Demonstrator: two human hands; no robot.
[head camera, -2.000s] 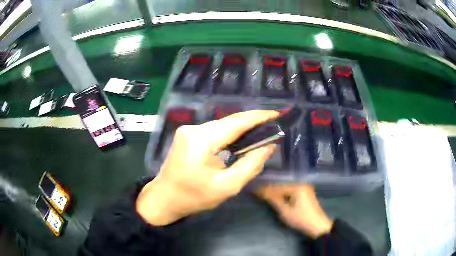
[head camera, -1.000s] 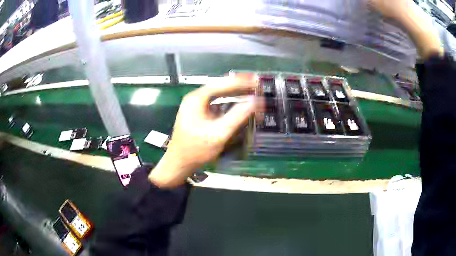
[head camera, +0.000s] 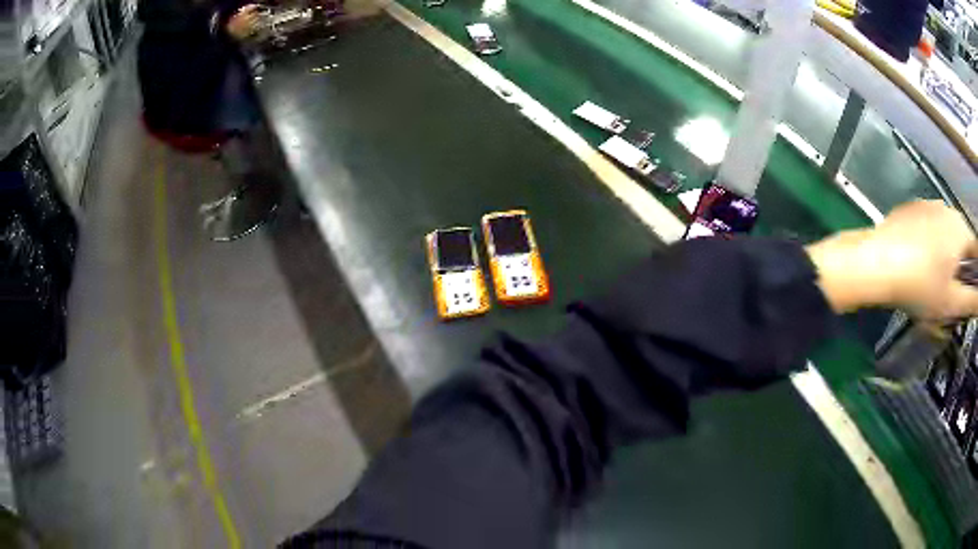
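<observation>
My left hand (head camera: 901, 263) is at the right edge, partly cut off, at the end of a dark sleeve that crosses the view. A small dark thing shows by its fingers at the edge; whether it is gripped cannot be told. Below the hand are black parts in a clear tray (head camera: 958, 375), cut off by the edge. Two orange-yellow phones with keypads, one (head camera: 458, 273) and the other (head camera: 516, 257), lie side by side on the dark green bench. My right hand is not in view.
Phone boards (head camera: 625, 153) lie on the green belt beyond the whitish strip (head camera: 542, 118). A lit smartphone (head camera: 724, 209) leans at a grey post (head camera: 764, 97), partly behind my sleeve. A seated person in dark clothes (head camera: 193, 64) is at the bench's far left.
The view has swung left, so the tray and my left hand now sit at the right edge. My right hand, seen earlier by a stack of trays, has left the picture.
</observation>
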